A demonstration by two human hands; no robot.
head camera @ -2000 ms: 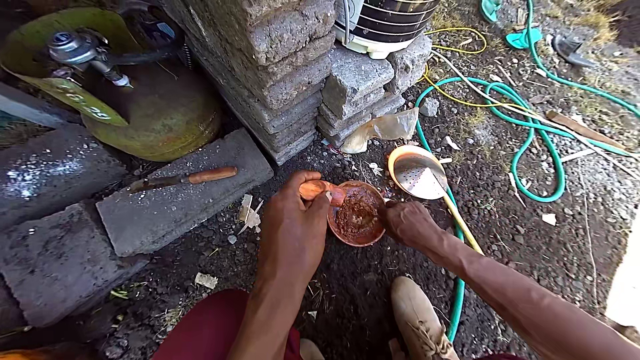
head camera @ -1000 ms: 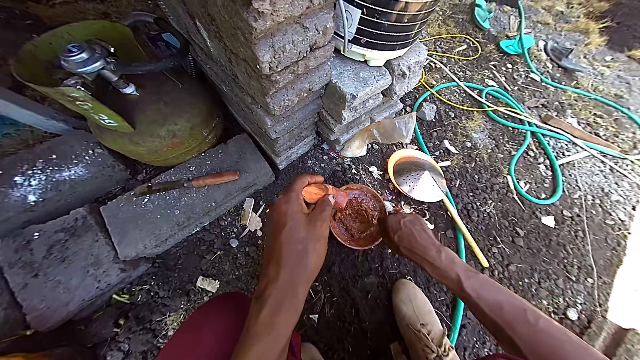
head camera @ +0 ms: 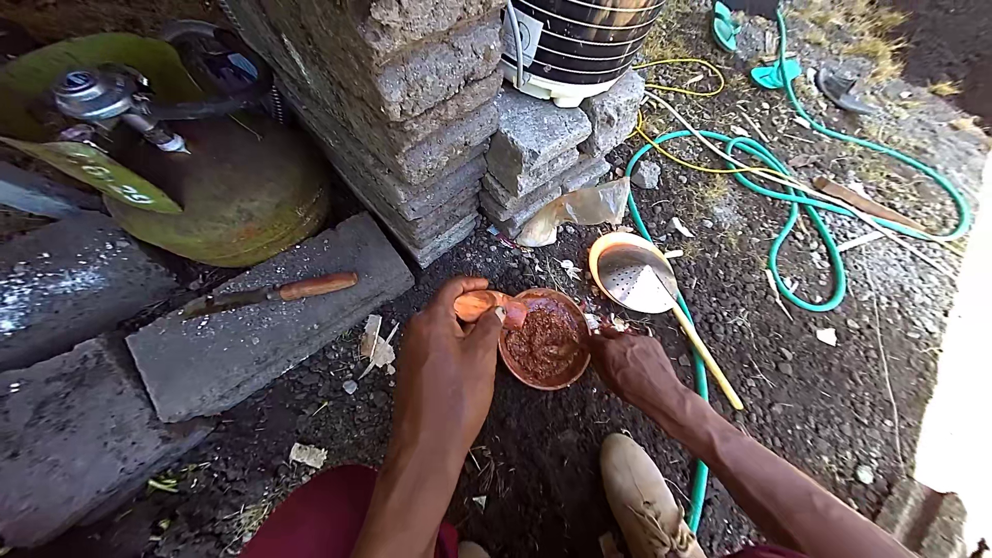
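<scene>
A round reddish-brown bowl (head camera: 547, 380) holds a wet, coarse red-brown mash (head camera: 542, 345). My left hand (head camera: 453, 349) is closed around an orange-brown pestle-like tool (head camera: 479, 304), whose reddish end reaches over the bowl's upper left rim. At the bowl's right side is my right hand (head camera: 632, 360), its fingers curled at the rim; they seem to grip the rim, and small whitish and red bits show beside them. A perforated metal skimmer with a yellow handle (head camera: 707, 356) lies across an orange-rimmed round dish (head camera: 601, 252) just beyond my right hand.
A knife with a wooden handle (head camera: 318, 286) lies on a concrete block (head camera: 263, 341) at left. Behind it stands a green gas cylinder (head camera: 232, 201), beside a stone pillar (head camera: 418, 116). A green hose (head camera: 829, 271) winds over the soil at right. My shoe (head camera: 639, 488) is below the bowl.
</scene>
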